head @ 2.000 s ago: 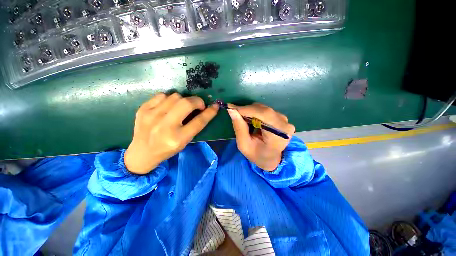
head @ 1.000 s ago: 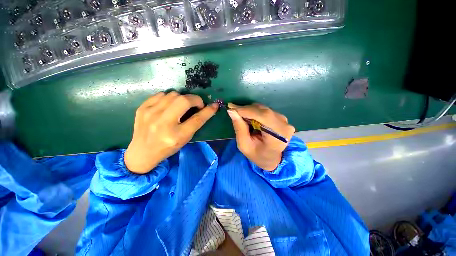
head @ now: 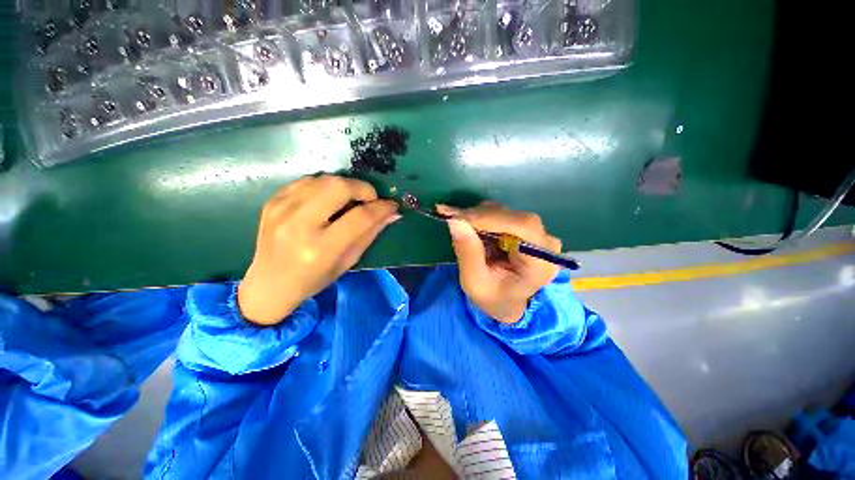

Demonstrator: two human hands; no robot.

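Observation:
A small round dark component with a shiny face (head: 411,200) is at the mat just right of my left fingertips. My left hand (head: 314,230) is bent beside it, with thumb and finger close together; whether they touch or grip the component is too small to tell. My right hand (head: 502,253) is shut on a thin dark pointed tool with a yellow band (head: 534,251). Its fine tip reaches left to the component. A loose pile of tiny black parts (head: 378,150) lies on the green mat (head: 272,141) just beyond my hands.
A clear tray (head: 309,98) with rows of pockets holding dark, shiny components spans the back. A grey-brown patch (head: 660,175) lies at right, near black equipment (head: 811,94) and a cable. Another blue garment (head: 75,366) is at lower left. The floor has a yellow line (head: 675,275).
My right hand and the tool have moved slightly right. My left fingertips have shifted slightly down and left, showing more of the component. The view has shifted a little.

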